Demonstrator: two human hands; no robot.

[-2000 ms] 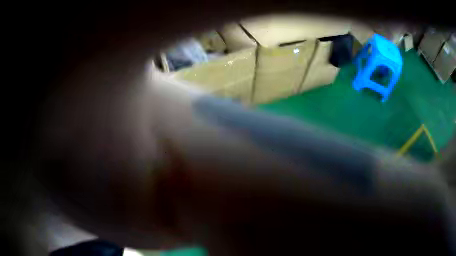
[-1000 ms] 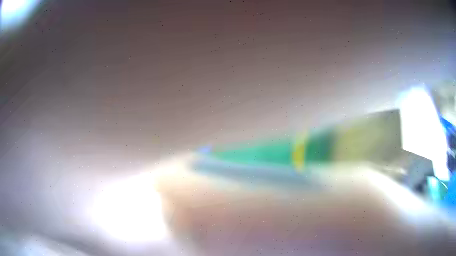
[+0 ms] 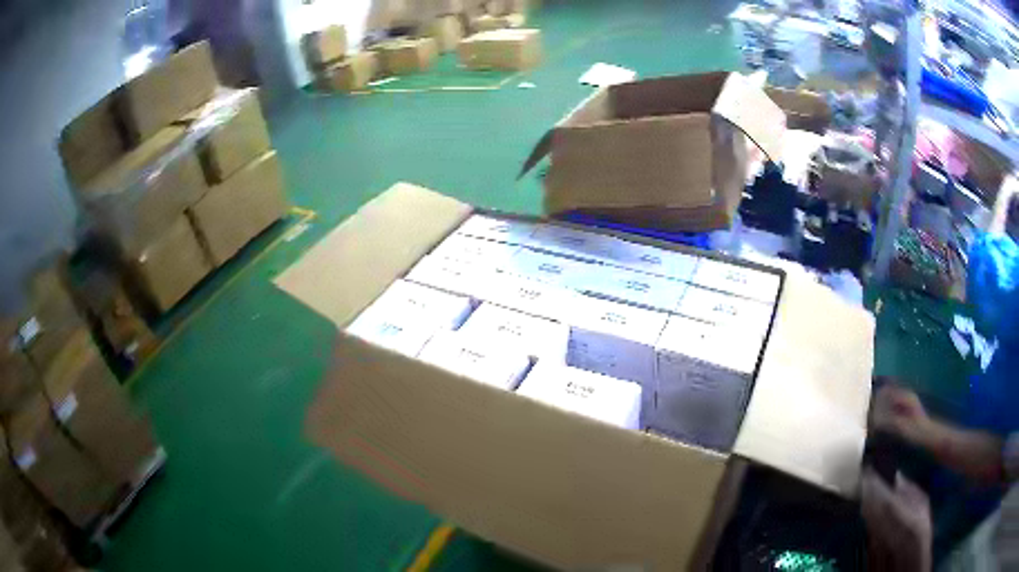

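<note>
A large brown shipping carton stands open in front of me with its side flaps folded outward. It holds rows of white gift boxes with small print on their tops. The boxes at the back stand close together. Near the front right there is a gap, where the side faces of two boxes show. Neither of my hands can be made out in the picture.
Another person in blue is at the right edge, with a hand beside the carton's right flap. An open brown carton stands behind. Stacked cartons stand at left on the green floor. Shelving is at right.
A blurred, skin-toned surface close to the lens covered most of the earlier views and is gone. The view now shows the open carton of white boxes and the floor area.
</note>
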